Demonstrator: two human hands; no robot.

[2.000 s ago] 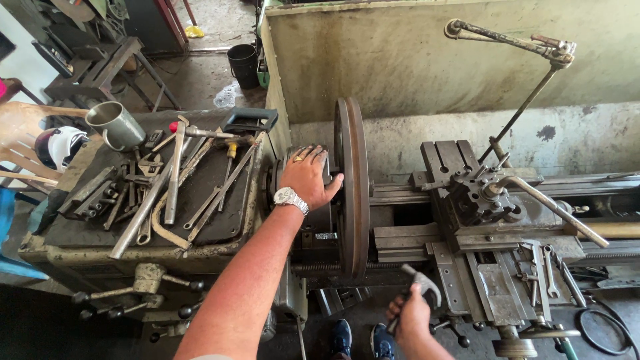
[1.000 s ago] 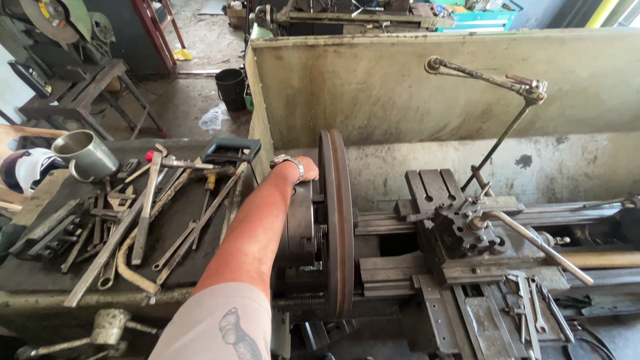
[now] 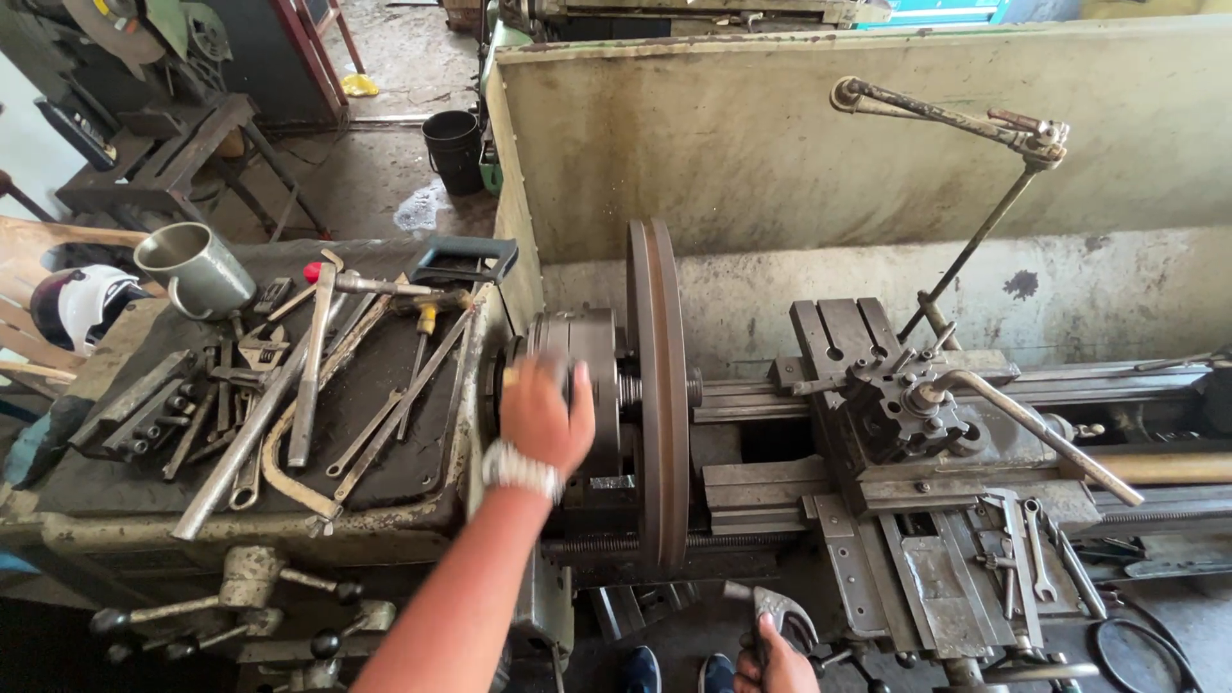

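Observation:
My left hand (image 3: 547, 409), blurred and wearing a metal-band watch, lies against the near side of the lathe chuck (image 3: 582, 337), its thumb pointing up. Just right of the chuck, a large grooved metal wheel (image 3: 659, 404) stands upright on the spindle line. Low in the view, my right hand (image 3: 775, 659) holds a curved metal tool (image 3: 794, 616), which looks like an outside micrometer or a caliper; its exact kind cannot be told. To the right of the wheel is the tool post (image 3: 914, 409) with its long bent handle (image 3: 1044, 438).
Wrenches, a hacksaw (image 3: 462, 258), a steel pipe (image 3: 260, 423) and a metal mug (image 3: 195, 271) lie on the headstock cover at left. Control levers (image 3: 250, 587) stick out below. A jointed arm (image 3: 982, 241) rises behind the carriage, before the splash guard (image 3: 751, 144). A vernier caliper (image 3: 1018, 549) lies on the carriage.
My left hand has come from the chuck's far upper side to its near side. My right hand and its tool, out of view one second ago, show again at the bottom.

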